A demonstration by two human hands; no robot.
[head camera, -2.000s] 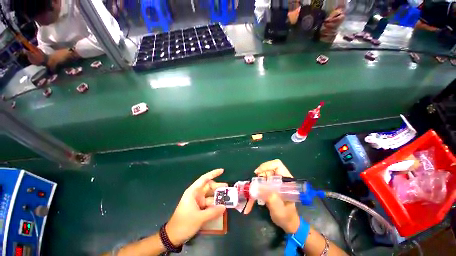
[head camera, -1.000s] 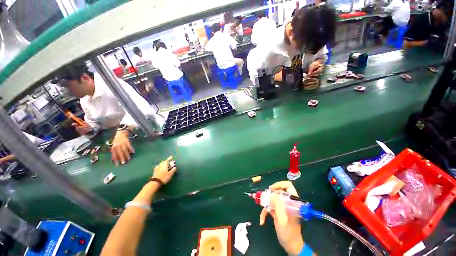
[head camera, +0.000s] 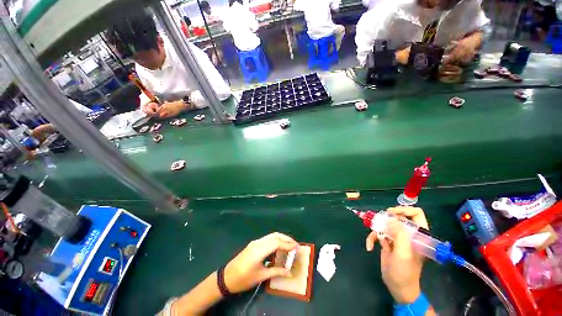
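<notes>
My left hand (head camera: 262, 262) holds a small module (head camera: 289, 261) by its edges, tilted up over the pad (head camera: 301, 285), a reddish-brown square frame with a pale centre. The module's face is mostly hidden by my fingers. My right hand (head camera: 402, 256) is closed around a dispensing syringe (head camera: 419, 241) with a clear barrel, red lower end and blue cap. Its thin needle points up and left, away from the module. A crumpled white wipe (head camera: 328, 261) lies just right of the pad.
A red syringe (head camera: 416, 182) stands near the belt edge beside a yellow block (head camera: 352, 195). Modules lie on the green belt (head camera: 320, 154). A blue-and-white machine (head camera: 101, 253) is left; a dispenser controller (head camera: 477, 220) and red bin (head camera: 504, 248) are right. Two people sit across, near a black tray (head camera: 282, 99).
My left hand has come back from the belt to the pad with a module. My right hand still holds the syringe. The camera view has shifted, so the wipe and pad show more fully.
</notes>
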